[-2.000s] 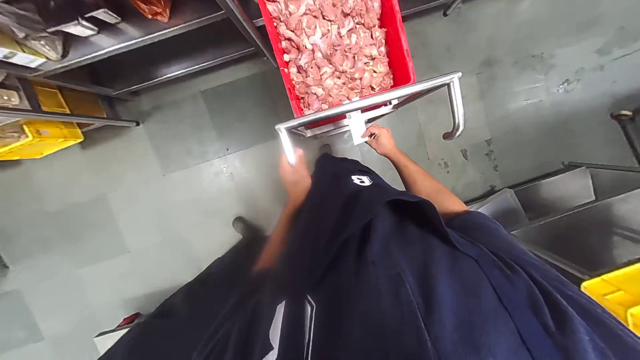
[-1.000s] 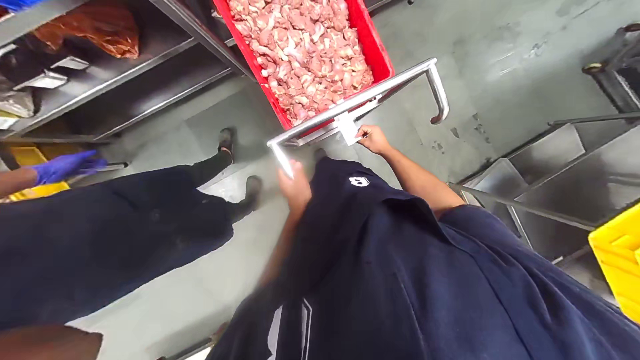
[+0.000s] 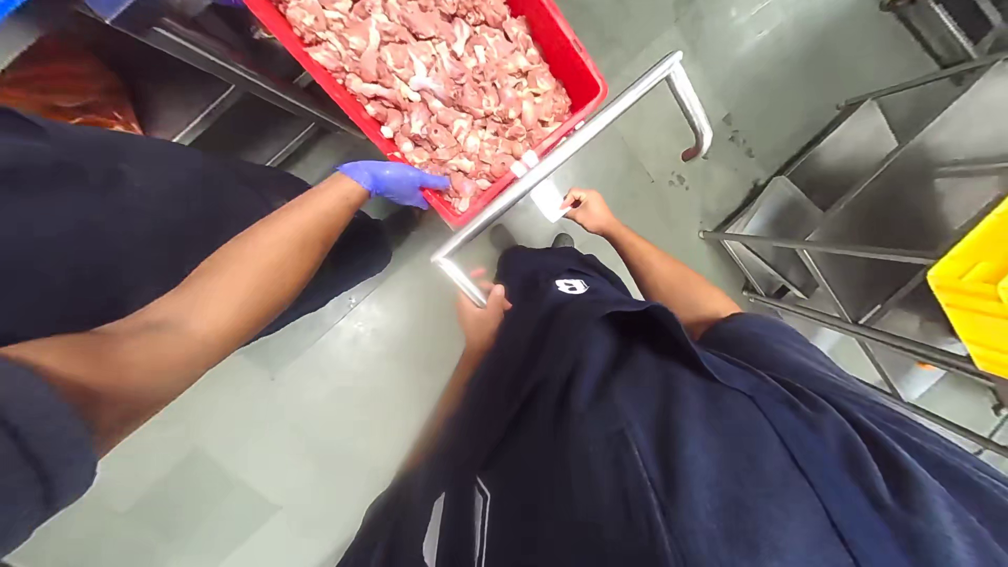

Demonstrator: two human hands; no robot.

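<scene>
A red plastic crate point(image 3: 579, 63) full of raw meat pieces point(image 3: 449, 87), which look like chicken, stands at the top centre. Along its near side runs the metal tube handle point(image 3: 606, 118) of a cart. My left hand point(image 3: 482, 311) is at the handle's bent left end, its fingers around the tube. Between the fingers of my right hand point(image 3: 589, 211) is the edge of a white tag point(image 3: 549, 200), just below the handle. A co-worker's hand in a blue glove point(image 3: 394, 183) touches the crate's near left corner, apart from my hands.
The co-worker's arm and dark clothing fill the left side. Steel shelving point(image 3: 236, 71) with an orange-red plastic bag point(image 3: 67, 87) is at the upper left. On the right stand a metal rack point(image 3: 858, 248) and a yellow crate point(image 3: 976, 287).
The co-worker's gloved hand, at the far left one second ago, has come to the crate's corner. Both my hands stay at the handle and tag. The view has shifted.
</scene>
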